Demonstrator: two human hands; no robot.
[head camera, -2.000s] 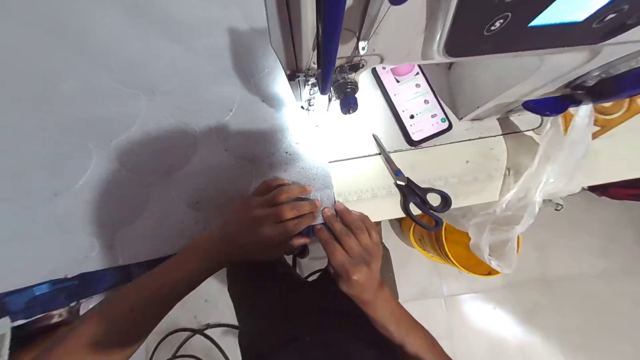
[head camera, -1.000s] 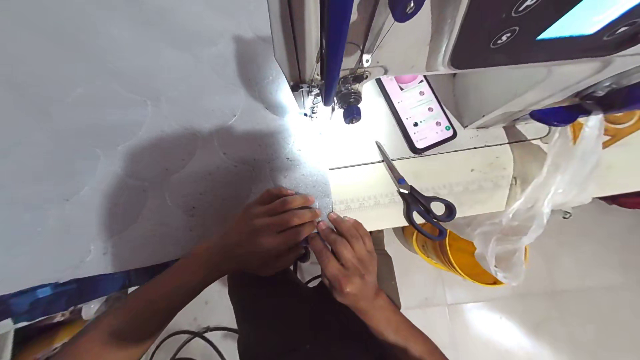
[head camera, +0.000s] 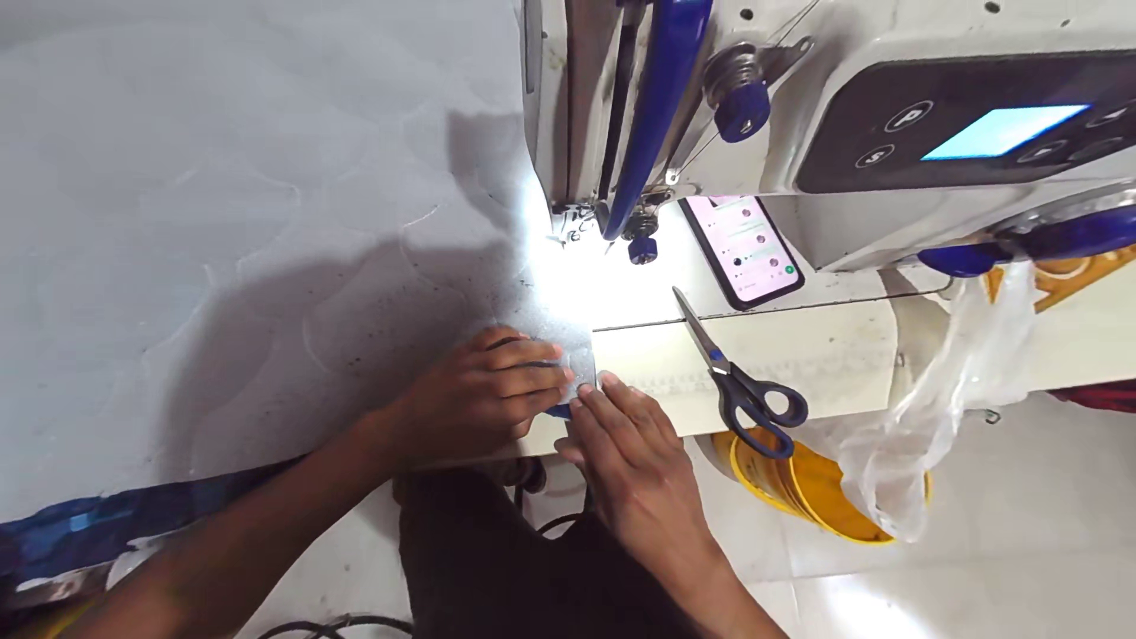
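A large grey fabric sheet (head camera: 355, 222) covers the table on the left, and its right edge runs below the needle area of a sewing machine (head camera: 568, 222). My left hand (head camera: 479, 390) lies palm down on the fabric near its front right corner, fingers pointing right. My right hand (head camera: 630, 444) is at the same corner, with its fingertips at the fabric's edge, close to the left fingertips. A bit of blue fabric (head camera: 559, 411) shows between both hands. The thumbs are mostly hidden, so a pinch on the cloth cannot be made out.
Scissors (head camera: 721, 364) with dark handles lie on the table's front edge, right of my hands. A lit phone (head camera: 750, 257) rests under the machine arm. White plastic (head camera: 932, 417) hangs over yellow buckets (head camera: 834, 488). Dark cables (head camera: 337, 627) lie on the floor.
My hands stay together at the fabric's corner, with only small shifts of the fingers. The corner and both hands sit slightly farther from the needle area than two seconds ago.
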